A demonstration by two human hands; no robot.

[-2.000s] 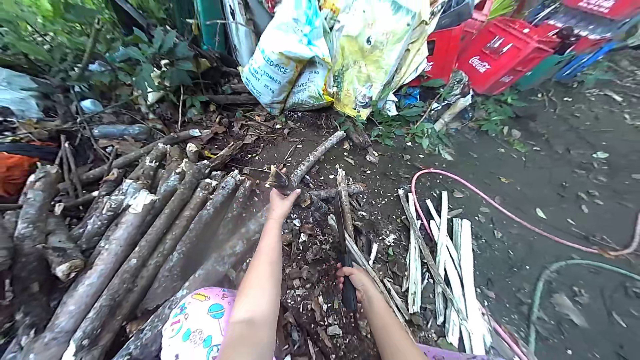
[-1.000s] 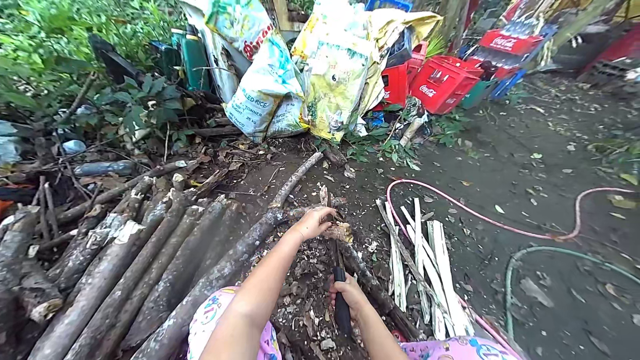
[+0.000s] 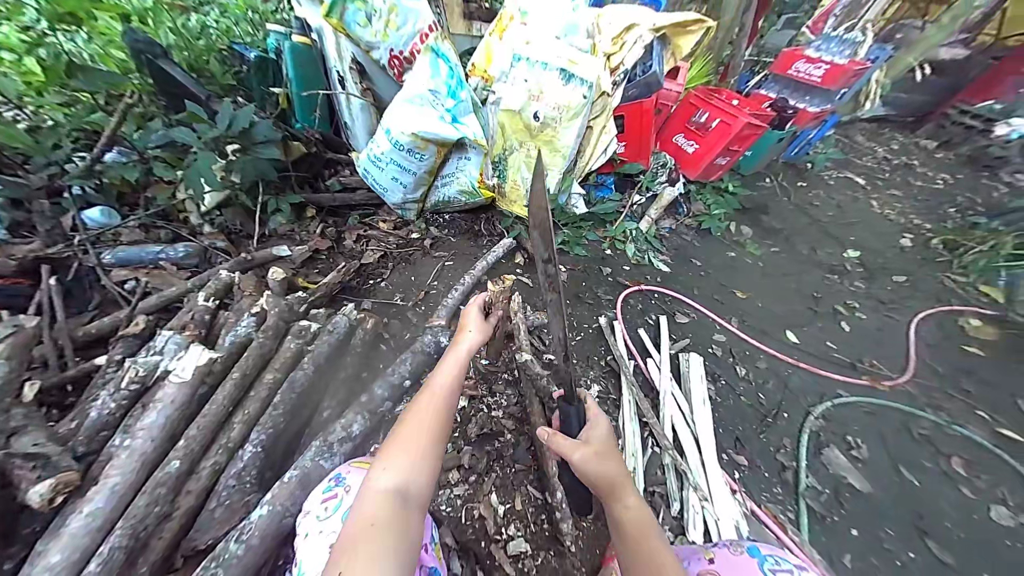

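My left hand [image 3: 478, 322] grips a short piece of wood [image 3: 499, 308] that stands roughly upright beside a long forked branch [image 3: 384, 392]. My right hand [image 3: 586, 444] is closed around the black handle of a machete [image 3: 547, 256], its dark blade pointing up and away from me, apart from the wood. Between the hands a thinner stick [image 3: 532, 376] lies on the chip-strewn soil. Split pale wood strips [image 3: 704, 440] lie just right of my right hand. Several cut logs [image 3: 232, 408] lie side by side on the left.
Filled sacks [image 3: 416, 136] stand at the back, with red plastic crates [image 3: 708, 134] to their right. A pink hose [image 3: 760, 344] and a green hose [image 3: 804, 448] curve over the soil at right. Leafy plants [image 3: 216, 144] and a plastic bottle [image 3: 152, 254] are at back left.
The machete, low and pointing down in the earlier frames, is now raised with its blade upward. My left hand holds the short wood more upright than two seconds ago.
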